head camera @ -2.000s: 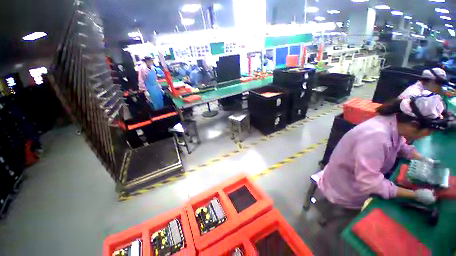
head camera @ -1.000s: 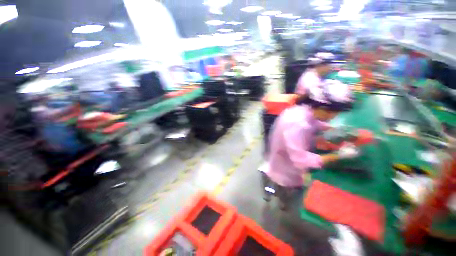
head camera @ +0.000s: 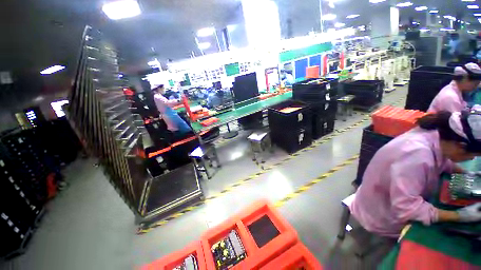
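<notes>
Red foam trays lie at the bottom centre in front of me. One pocket holds a dark circuit board assembly with yellow and pale parts and a silver block along its right side. The pocket to its right is empty with a dark bottom. Another board shows in a pocket at the lower left, cut off by the bottom edge. Neither of my hands is in the picture.
At right a seated person in a pink smock leans over the green bench, which bears a red foam pad. A tall metal rack trolley stands left. Black totes, stools and yellow-black floor lines lie beyond.
The view swung right over the bench, where a blurred white glove showed at the bottom, then swung back left to the trays. The glove is now out of the picture.
</notes>
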